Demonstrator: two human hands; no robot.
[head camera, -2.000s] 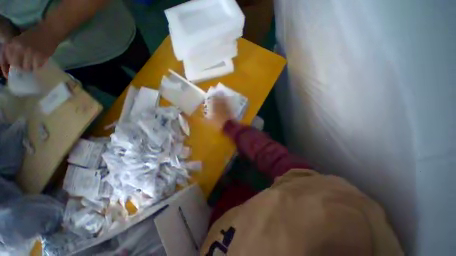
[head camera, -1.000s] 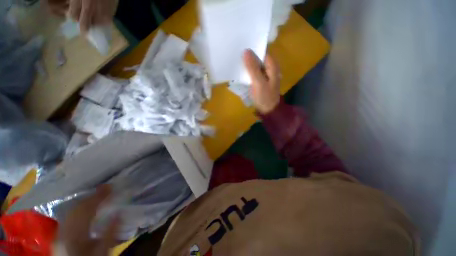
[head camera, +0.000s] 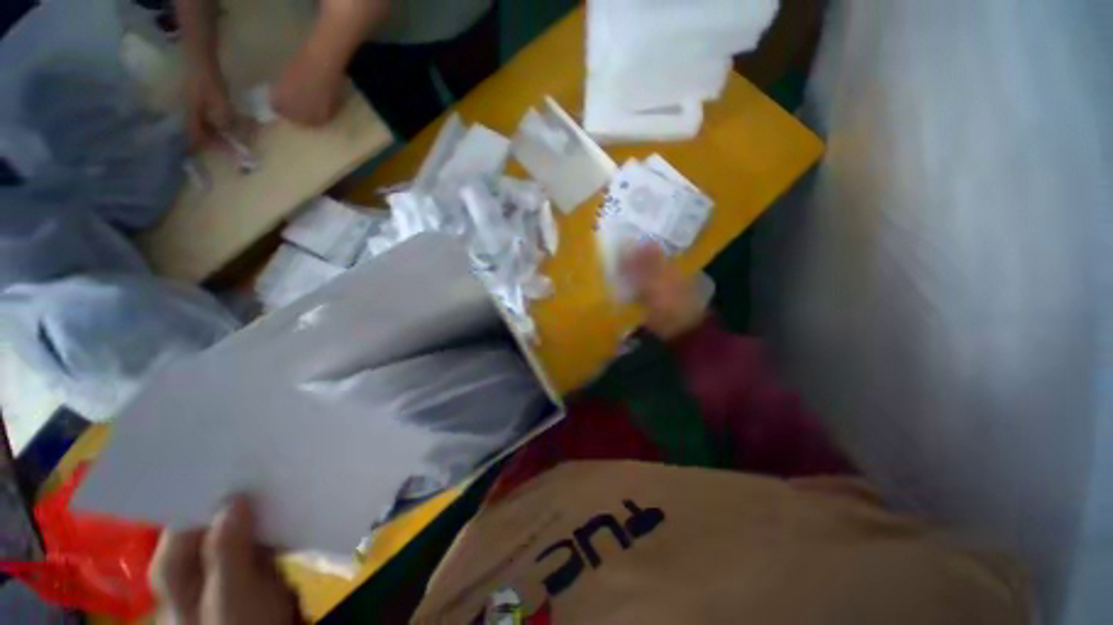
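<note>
The open retail box (head camera: 519, 388) lies in front of me with a bagged, grey-looking load (head camera: 446, 388) inside. Its long plain grey flap (head camera: 262, 415) stretches to the lower left. My left hand (head camera: 226, 568) is at the bottom left with its fingers on the flap's edge, cut off by the picture's edge. My right hand (head camera: 659, 291) is blurred at the lower edge of the small printed cards (head camera: 659, 202). Something pale lies by its fingertips; whether it grips this is unclear.
Bright white foam pads (head camera: 653, 67) are stacked on the yellow table (head camera: 763, 153). White accessory packets (head camera: 500, 232) and leaflets (head camera: 330, 230) lie beyond the box. A red bag (head camera: 92, 543) is lower left. A coworker's hands (head camera: 305, 86) work at the pale table (head camera: 214, 214). White-covered goods (head camera: 940, 281) stand right.
My right hand has moved down from the white sheet or pad it held to the small cards. My left hand has come onto the box flap, which now spreads wide across the lower left.
</note>
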